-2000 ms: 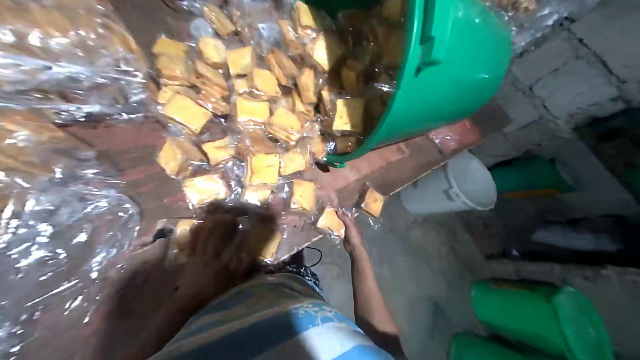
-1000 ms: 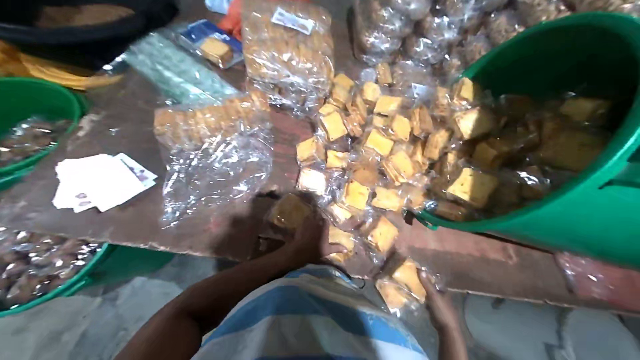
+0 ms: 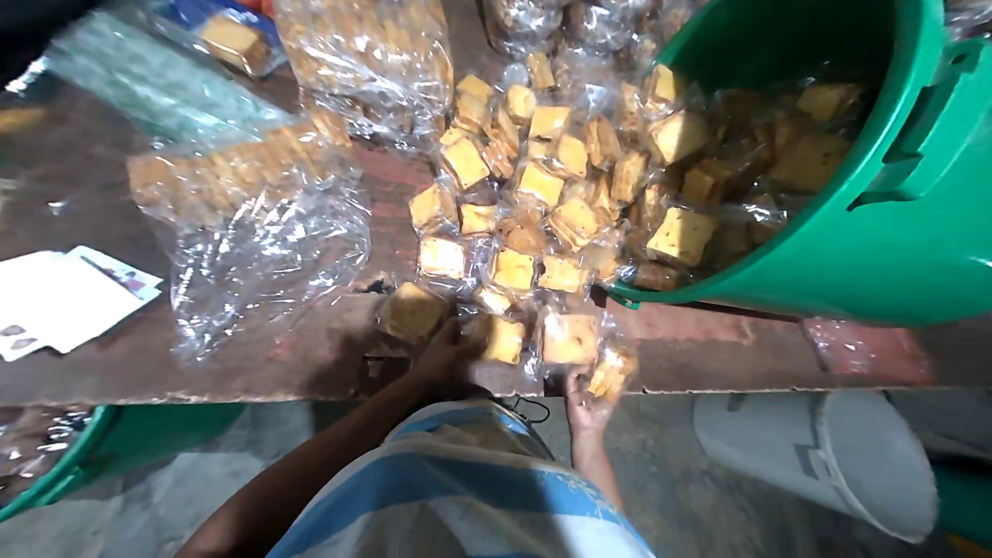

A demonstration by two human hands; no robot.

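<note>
Many small clear packets of square yellow-brown crackers (image 3: 540, 184) lie heaped on the worn brown table, spilling from a green plastic tub (image 3: 868, 256) tipped on its side. My left hand (image 3: 446, 353), in shadow, is at the table's front edge beside a cracker packet (image 3: 413, 312); whether its fingers close on that packet is unclear. My right hand (image 3: 587, 403) grips a cracker packet (image 3: 612, 373) just over the front edge, close to another packet (image 3: 570, 338). Left of the heap lies a large clear bag (image 3: 256, 217) with a row of crackers in its upper part.
A full clear bag of crackers (image 3: 368, 62) lies behind, near a greenish plastic sheet (image 3: 163, 77). White printed cards (image 3: 70, 302) are at the left. Below the table edge stand a green tub (image 3: 147, 449) at left and a grey-white bucket (image 3: 821, 457) at right.
The view has swung strongly to the left since the first frame and come closer since the second. My right hand, with packets at its fingers, has moved nearer to my left hand.
</note>
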